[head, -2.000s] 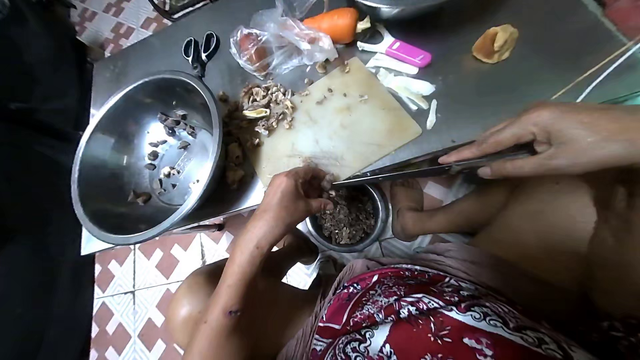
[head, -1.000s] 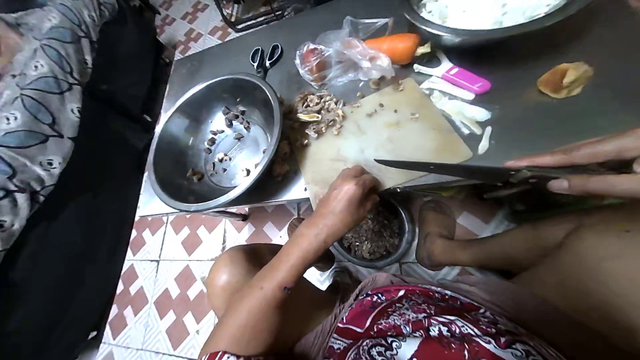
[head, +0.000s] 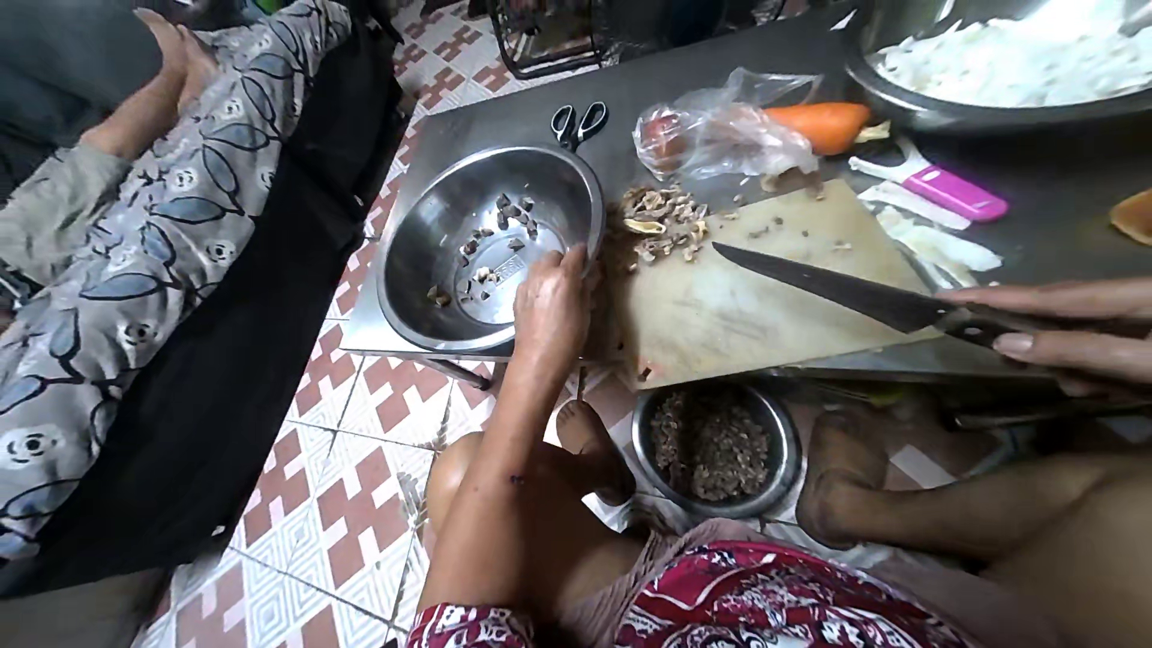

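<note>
My left hand [head: 553, 301] is at the right rim of a large stainless steel bowl [head: 409, 261], its fingers curled near the rim; whether it grips the rim or holds something is hidden. Several dark brown pieces [head: 515, 211] lie in that bowl. My right hand [head: 1066, 333] holds a kitchen knife [head: 832, 286] by its dark handle, blade pointing left over a worn cutting board [head: 747, 297]. Chopped brown pieces [head: 666, 216] lie at the board's upper left corner. Below the table edge, a smaller metal bowl [head: 787, 450] holds dark chopped bits [head: 720, 445].
Black-handled scissors [head: 579, 126], a carrot [head: 823, 126] by a plastic bag [head: 729, 135], a pink-handled peeler [head: 958, 191] and white peelings [head: 940, 243] lie on the metal table [head: 504, 112]. A bowl of white shreds [head: 1017, 67] stands at upper right. Another person's legs [head: 135, 126] are at upper left.
My left hand has moved left from the board's near edge to the large bowl's rim. The knife has shifted from the small bowl to over the board. The view has swung left.
</note>
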